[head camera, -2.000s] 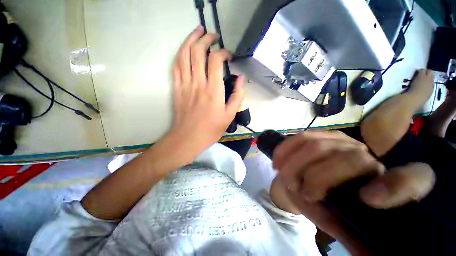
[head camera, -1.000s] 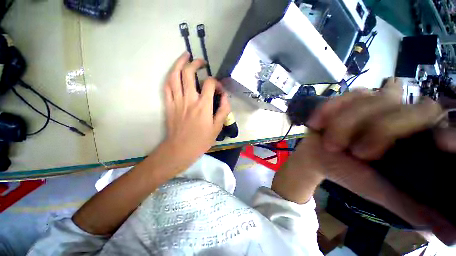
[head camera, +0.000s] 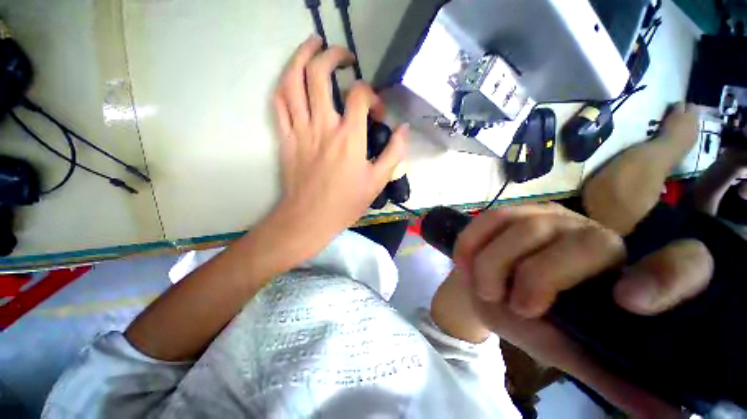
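Note:
My left hand (head camera: 323, 147) lies over black cable-ended units (head camera: 378, 141) near the bench's front edge and holds them down. Their two short cables (head camera: 347, 33) run up between and past my fingers to the picture's top edge. A pale yellow band shows on one unit beside my thumb. My right hand (head camera: 541, 254) is closed around the black electric screwdriver (head camera: 446, 228), large near the camera. Its thin bit points left at the units' lower end. Whether the bit touches a screw is hidden or too small to tell.
The grey-white screw feeder (head camera: 524, 49) stands right of my left hand, its metal screw pickup (head camera: 495, 92) facing me. Two black housings (head camera: 532, 146) lie right of it. Black units with leads (head camera: 18, 182) lie at the far left. Another person's arm (head camera: 643, 168) rests at the right.
Since one second ago, the screwdriver in my right hand has moved from beside the feeder down and left to the units. My left hand stays on them. The view has shifted.

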